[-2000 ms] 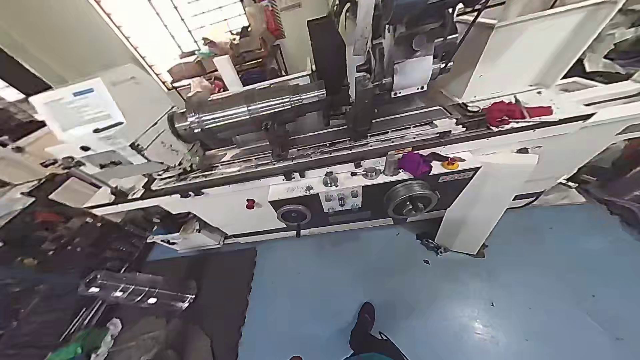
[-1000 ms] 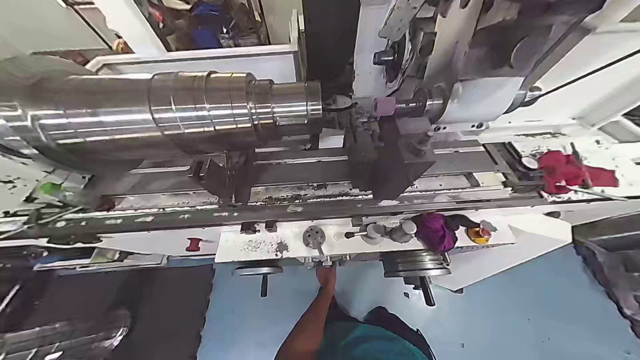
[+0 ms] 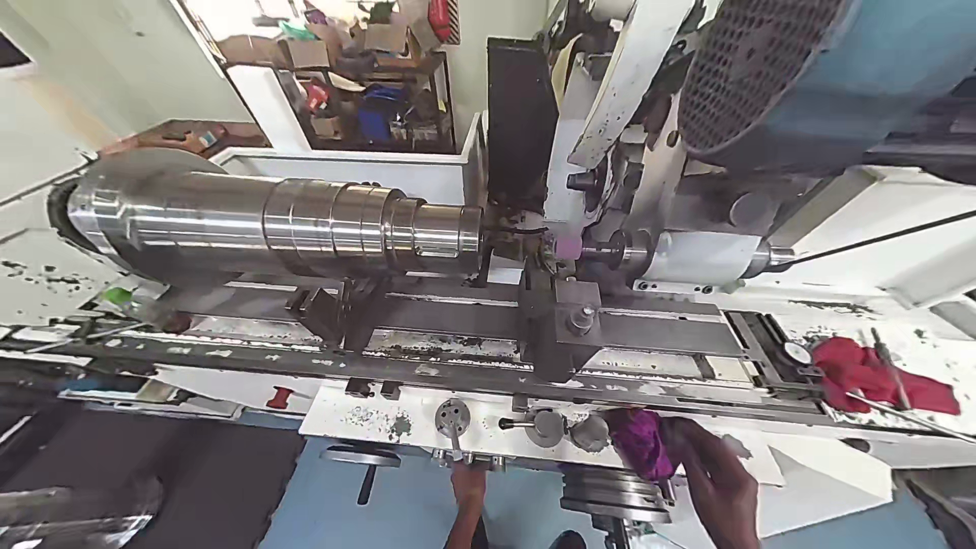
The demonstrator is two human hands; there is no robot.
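On the front panel of a cylindrical grinding machine, my left hand reaches up to the small control knobs below a round dial with a lever; its fingertips are partly hidden. My right hand has its fingers at a purple cloth, beside two round metal knobs. Below the cloth sits a large handwheel. A stepped, shiny steel shaft lies horizontally at the left. Facing its right end is a small pink grinding wheel on a spindle.
A steady rest block stands on the machine bed. Red cloth and a dial gauge lie at the right. A smaller handwheel is at the lower left. The motor with a perforated cover overhangs the upper right.
My right hand has come into view at the purple cloth. My left hand remains at the control knobs, where it was one second ago. The view has moved much closer to the machine since two seconds ago.
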